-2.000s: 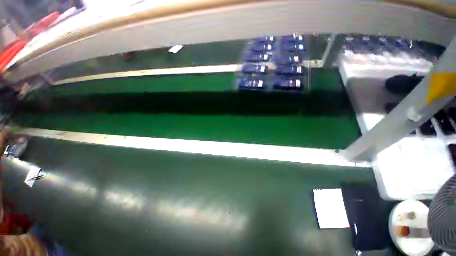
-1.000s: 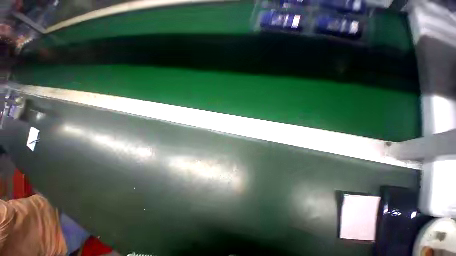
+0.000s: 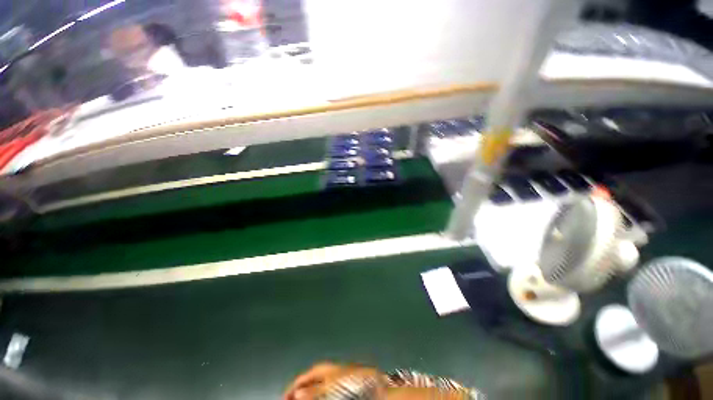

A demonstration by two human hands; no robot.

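Observation:
My right hand (image 3: 336,380) shows at the bottom edge, blurred and cut off, with a striped sleeve running to the right. Whether it holds anything cannot be told. My left hand is out of the picture. A white paper sheet (image 3: 446,291) lies on the dark green bench (image 3: 234,328), up and right of my hand. A dark flat item (image 3: 483,291) lies directly beside it. A clear tray with two rows of blue phones (image 3: 342,165) sits at the far side of the green belt (image 3: 313,219).
A pale rail (image 3: 234,267) runs between bench and belt. A post (image 3: 478,183) stands at the belt's right end. White fans (image 3: 577,242) stand at the right. A small pale item (image 3: 16,350) lies far left. A person (image 3: 141,51) is blurred in the background beyond a shelf (image 3: 274,123).
The view has swung up and to the right, bringing the fans, shelf and background into view. My right hand now shows at the bottom edge.

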